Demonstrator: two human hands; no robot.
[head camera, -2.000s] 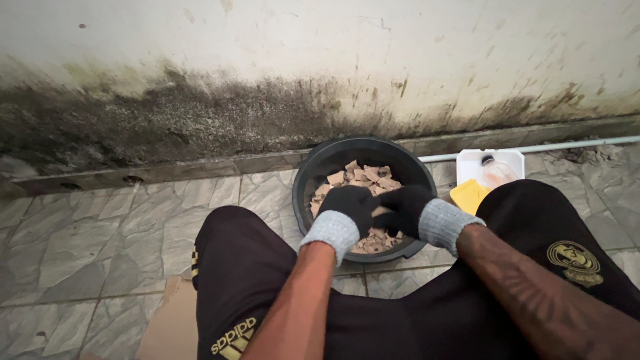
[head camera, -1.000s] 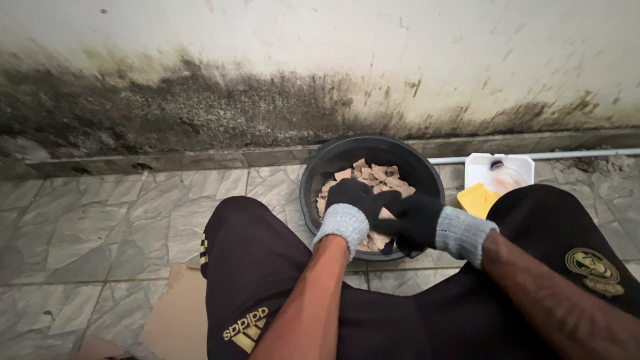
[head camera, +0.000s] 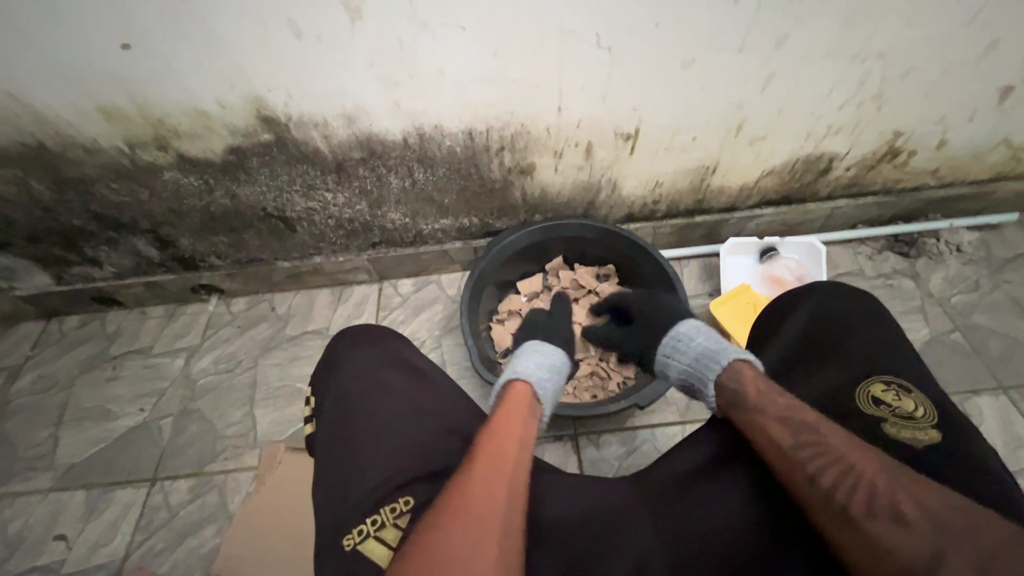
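A round black plastic tub (head camera: 480, 320) stands on the floor between my knees, with many torn cardboard pieces (head camera: 596, 376) inside. My left hand (head camera: 548, 326), in a black glove with a grey cuff, is over the left part of the pieces, thumb raised; whether it holds a piece is hidden. My right hand (head camera: 636, 324), gloved alike, reaches over the tub's right rim with its fingers apart and pointing left. I see nothing held in it. A small gap separates the two hands, and cardboard pieces show between them.
Right of the tub lie a white foam tray (head camera: 732, 260) holding a dark-capped clear item, a yellow sheet or sponge (head camera: 738, 312) and a pale pipe (head camera: 904, 230) along the stained wall (head camera: 360, 192). A flat cardboard piece (head camera: 272, 520) lies by my left leg.
My hands were together over the cardboard pieces two seconds ago; now they are apart. The fingers of my right hand have spread.
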